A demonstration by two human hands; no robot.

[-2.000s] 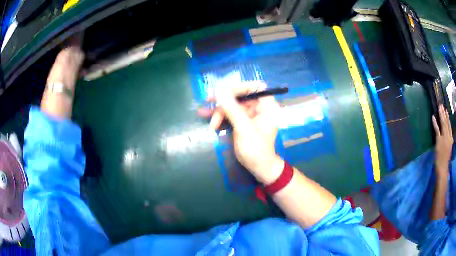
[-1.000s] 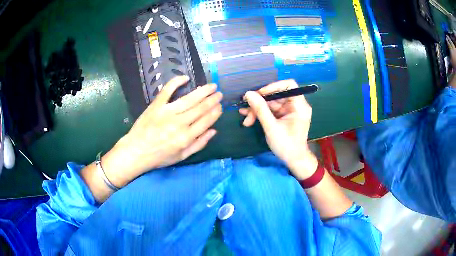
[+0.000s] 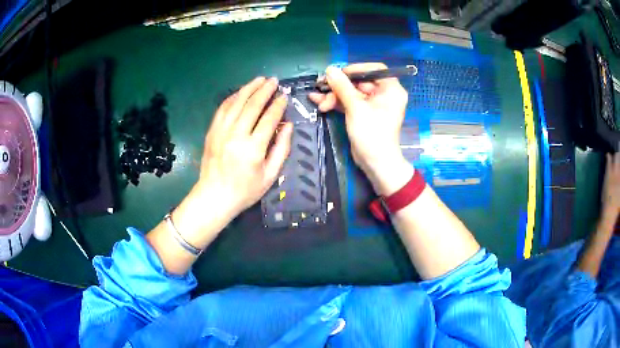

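Note:
A dark grey phone frame [image 3: 303,163] with slanted oval marks lies on a black work pad [image 3: 299,236] in front of me. My left hand [image 3: 245,143] rests flat over the frame's left side and hides part of it, fingertips at its far end. My right hand [image 3: 372,112] holds black tweezers [image 3: 387,73] like a pen, with their tip at the frame's far end beside a white slanted strip [image 3: 301,107]. Whether the tip holds a piece cannot be told.
Blue-edged liner sheets [image 3: 455,88] lie right of the frame. A heap of small black parts [image 3: 146,139] and a black mat [image 3: 85,136] are to the left. A pink-and-white fan [image 3: 15,160] stands far left. Another person's arm [image 3: 605,211] shows far right.
My left hand was at the far left, then on the frame's near part; now it lies higher along it. The tweezers have moved from beside the sheets to the frame's far end.

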